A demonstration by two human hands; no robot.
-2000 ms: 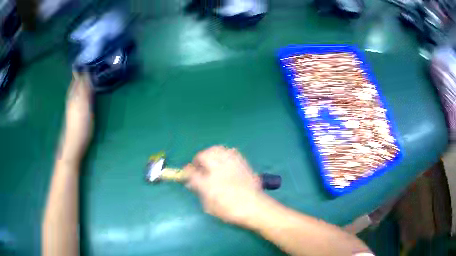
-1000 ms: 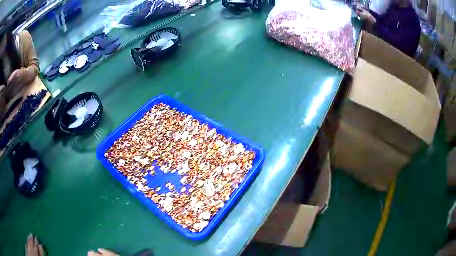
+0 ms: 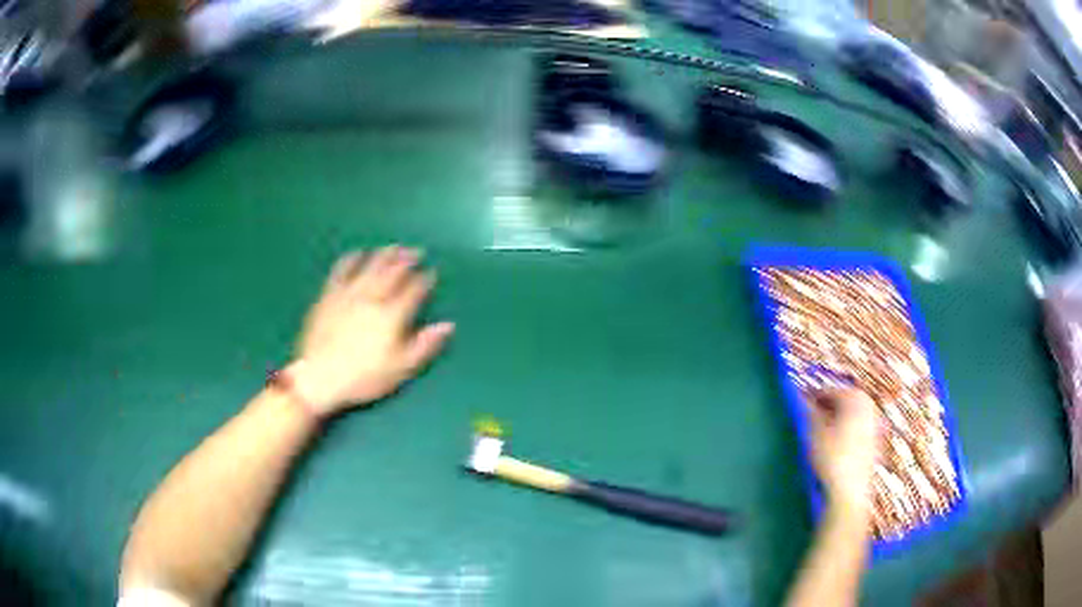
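My left hand (image 3: 366,330) lies palm down on the green bench left of centre, fingers spread and empty. My right hand (image 3: 845,429) is in the blue parts tray (image 3: 783,356), over the heap of small copper-coloured metal pieces (image 3: 908,409). Its fingertips are blurred, so I cannot tell whether they hold a piece. The mallet (image 3: 605,489) lies on the bench between my hands, its yellow and silver head to the left and its black grip pointing right. The whole view is blurred by motion.
Several dark fan units with pale blades stand along the far side of the bench, one at far left (image 3: 176,121), one at centre (image 3: 603,140) and one right of it (image 3: 789,157). A pinkish bag (image 3: 1062,344) shows at the right edge. The green bench (image 3: 570,332) extends across the view.
The view has swung back left from the cartons. Compared with the earliest frame, my right hand has let go of the mallet and moved into the tray; my left hand has left the fan unit.
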